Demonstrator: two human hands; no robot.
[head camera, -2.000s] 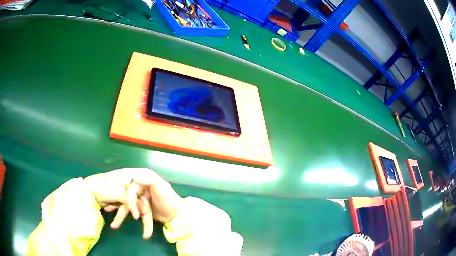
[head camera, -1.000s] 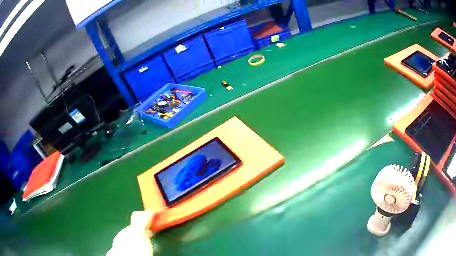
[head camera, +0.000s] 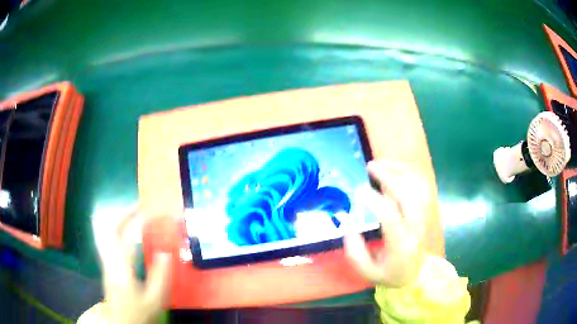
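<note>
A tablet (head camera: 278, 196) lies screen up on an orange foam pad (head camera: 285, 101) on the green bench in front of me. Its screen shows a blue swirl desktop with icons. My left hand (head camera: 136, 266) is blurred at the pad's left edge, with thumb and fingers apart and nothing seen in it. My right hand (head camera: 395, 231) overlaps the tablet's right edge, fingers spread over its side and lower right corner. Blur and glare hide whether it grips the tablet.
A foam tray stack (head camera: 60, 171) with dark tablets stands at the left. A small white fan (head camera: 547, 144) stands at the right. More orange trays with dark tablets (head camera: 563, 111) are at the right rim. The green conveyor (head camera: 209, 28) runs beyond the work strip.
The view has turned down to the near bench. A pad with a lit tablet, earlier on the conveyor with one hand at its corner, is now in front of me. Both hands are now in view.
</note>
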